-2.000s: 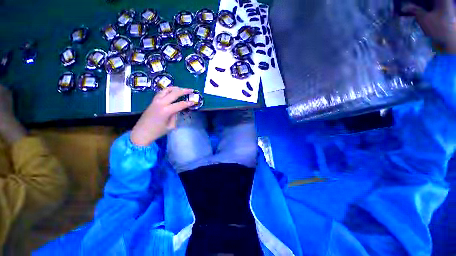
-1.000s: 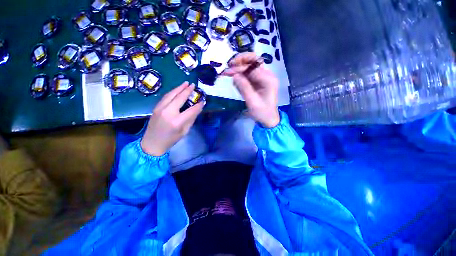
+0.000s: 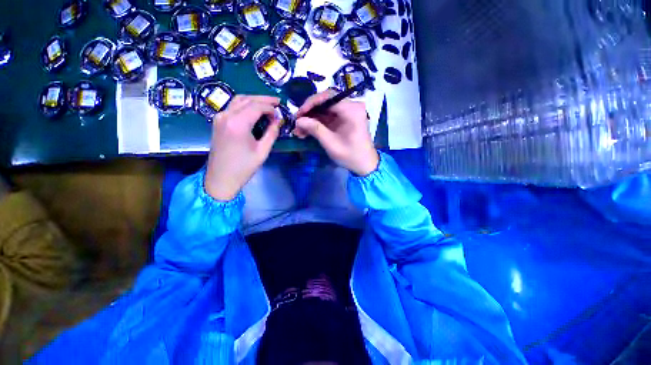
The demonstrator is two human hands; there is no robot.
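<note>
My left hand [image 3: 239, 142] holds a small round unit [image 3: 286, 120] at the bench's near edge, its fingers covering much of it. A small black piece [image 3: 261, 127] shows at its fingertips. My right hand [image 3: 339, 132] holds thin black tweezers [image 3: 335, 98], pointing down-left at the unit, with its fingertips close to or touching the unit. A plain black disc [image 3: 300, 90] lies just beyond my hands, beside the white sheet. How the tweezer tips meet the unit is hidden.
Many round units [image 3: 202, 65] lie on the green bench [image 3: 43, 142]. A white sheet [image 3: 391, 107] with black pieces is to the right, a pale paper strip [image 3: 138, 132] to the left. Clear trays [image 3: 521, 107] are stacked far right. Another person's yellow-brown sleeve [image 3: 32, 246] is at left.
My right hand came in from the trays at far right, then moved from beside the black disc to the unit. The disc now lies beyond my hands. My left hand keeps the unit, its fingers more closed.
</note>
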